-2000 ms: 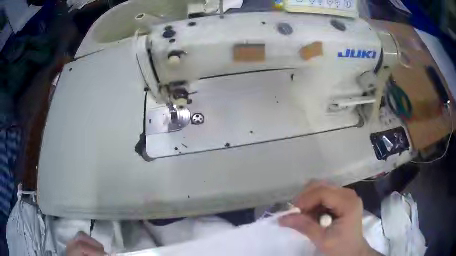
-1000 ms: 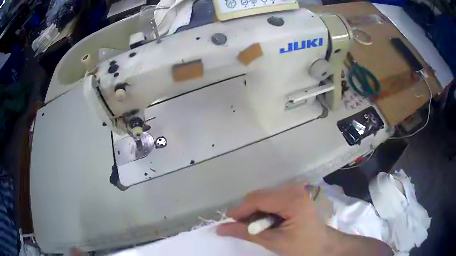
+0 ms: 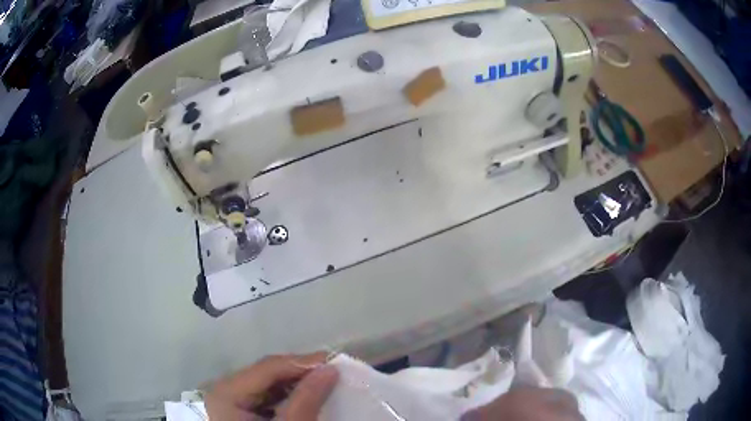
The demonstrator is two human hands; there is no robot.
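Observation:
A white garment piece [image 3: 395,393] lies along the table's front edge at the bottom of the view, with frayed thread ends at its upper edge. My left hand [image 3: 268,388] pinches the cloth's corner between thumb and fingers. My right hand [image 3: 523,404] is cut off by the bottom edge and lies at the cloth to the right. Its fingertips are hidden, so I cannot tell what it holds. The small white handle seen earlier does not show.
The cream JUKI machine [image 3: 354,90] stands on the table. A black parts tray [image 3: 612,204] sits at the table's right edge. Green-handled scissors [image 3: 618,125] and a black slab [image 3: 685,82] lie on cardboard [image 3: 659,156]. Crumpled white pieces [image 3: 675,337] hang below right.
My left hand has come into fuller view and now pinches the cloth near the middle. My right hand has moved down, partly out of the picture. More crumpled white cloth shows at the right.

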